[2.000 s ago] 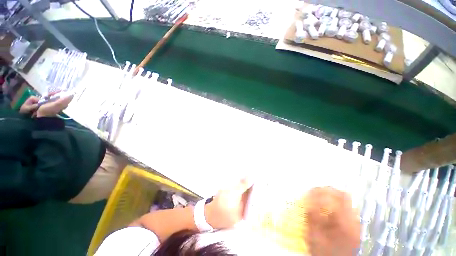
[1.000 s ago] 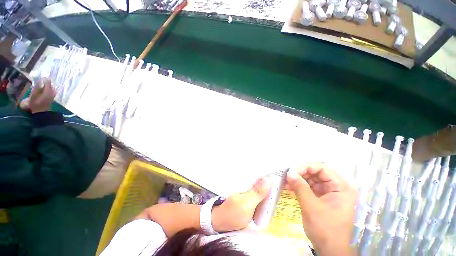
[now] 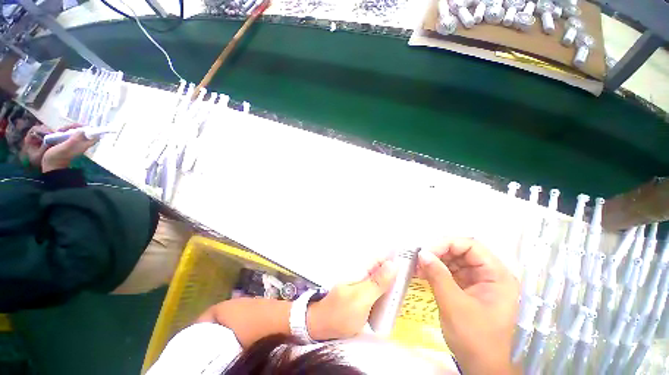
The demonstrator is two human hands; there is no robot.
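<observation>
My left hand [image 3: 352,300], with a white band at its wrist, grips the grey barrel of a slim device [image 3: 396,293] low in front of me. Its upper end points away from me. My right hand [image 3: 477,293] is close on its right, with the thumb tip at the barrel's upper edge and the other fingers curled. I cannot tell if a small part or label is between its fingertips. A yellow patterned surface [image 3: 419,302] shows between the hands. Dark hair covers the bottom edge of the view.
Devices lie in leaning rows at right [image 3: 579,286] and farther left [image 3: 176,150] on the pale bench [image 3: 323,198]. A green belt [image 3: 352,88] runs behind. White cylindrical parts [image 3: 506,15] sit on cardboard. A yellow crate [image 3: 176,293] is lower left. A person at left holds a device [image 3: 66,136].
Since two seconds ago, my right hand has moved to the barrel's upper end and the barrel shows clearly. My hands barely changed in the last second. The person at left now holds a device lower.
</observation>
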